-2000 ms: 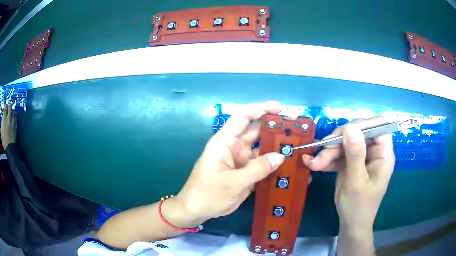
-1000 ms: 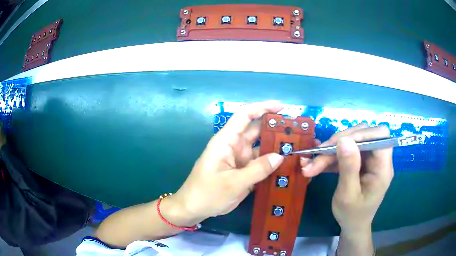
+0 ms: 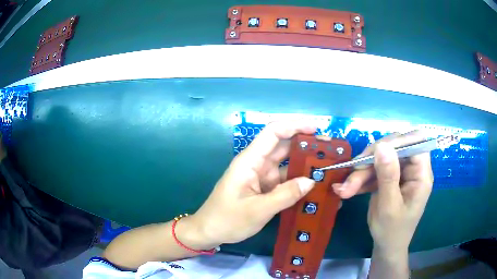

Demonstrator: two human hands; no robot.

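Observation:
My left hand (image 3: 245, 190) holds a reddish-brown fixture (image 3: 298, 218) upright over the bench, its thumb beside the topmost round part (image 3: 317, 175). The fixture carries several silver-grey round parts in dark square seats, in one row. My right hand (image 3: 395, 190) holds slim silver tweezers (image 3: 392, 154) like a pen. The tweezer tip is at the upper edge of the topmost part; whether it touches, or holds a ring, cannot be told. A shiny blue sheet with curved outlines (image 3: 463, 163) lies on the bench behind both hands.
Beyond the white strip (image 3: 191, 62), the dark green belt (image 3: 147, 27) carries a fixture (image 3: 294, 26), more at the far left (image 3: 52, 46) and one at the right edge (image 3: 486, 70). A neighbour's dark sleeve (image 3: 38, 218) and another blue sheet (image 3: 13, 103) are at left.
The fixtures on the belt have shifted to the right. The held fixture has moved slightly down and tilted a little. The tweezer tip has moved to the top part's upper edge.

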